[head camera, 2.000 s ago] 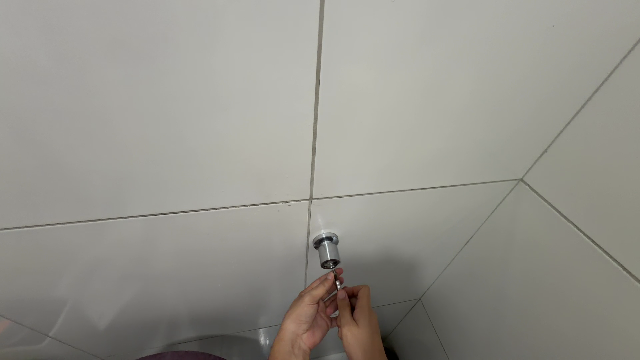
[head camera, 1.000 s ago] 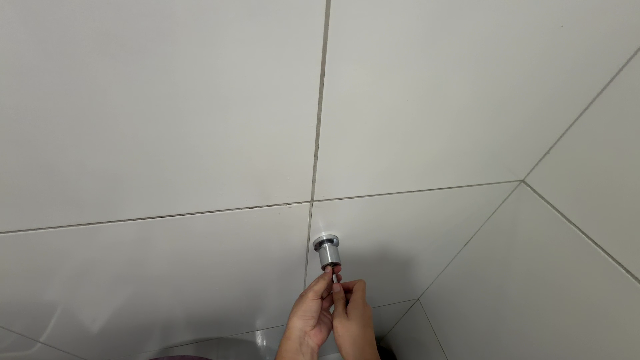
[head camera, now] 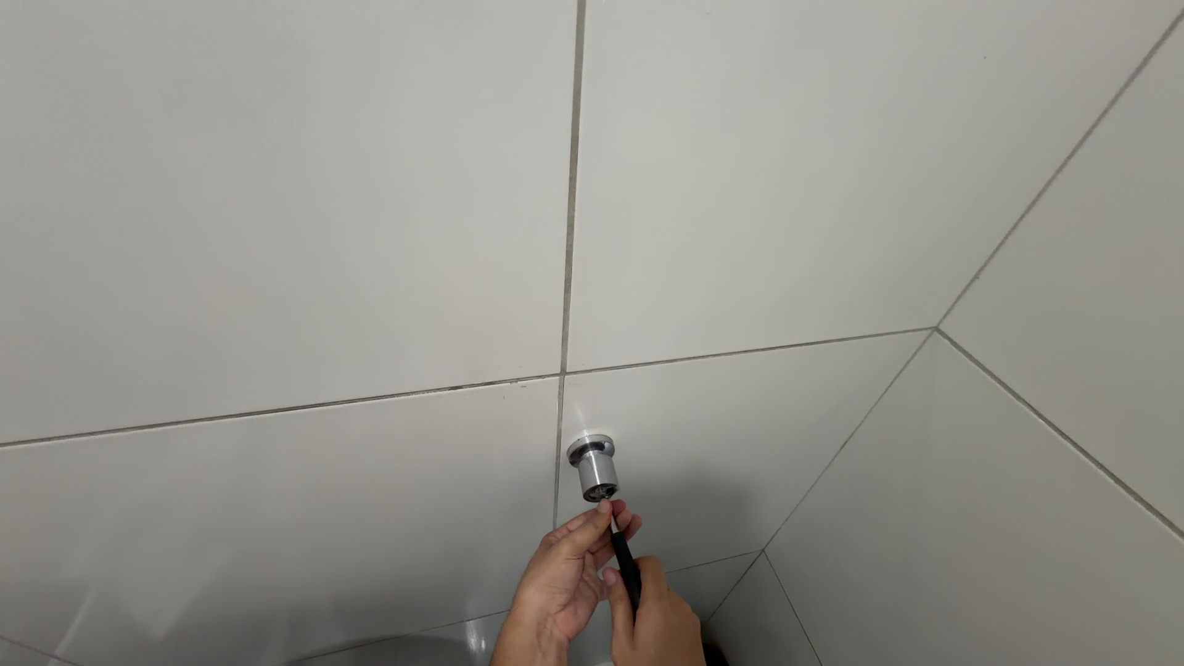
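A chrome cylindrical valve fitting [head camera: 598,472] with a round flange stands out from the tiled wall, its open end facing me. Just below that end, my left hand [head camera: 569,569] pinches the tip of a screwdriver's metal shaft between thumb and fingers. My right hand [head camera: 655,615] is closed around the black handle of the screwdriver [head camera: 625,564], which points up at the fitting's open end. Whether the tip touches the inside, or a small screw sits at it, I cannot tell.
Large pale wall tiles [head camera: 370,222] with grey grout lines surround the fitting. A side wall [head camera: 1036,518] meets this wall in a corner on the right. At the bottom edge, left of my hands, part of a glossy curved surface [head camera: 416,650] shows.
The black screwdriver handle now shows in my right hand, which has moved a little down and right from my left. My left hand remains just under the fitting.
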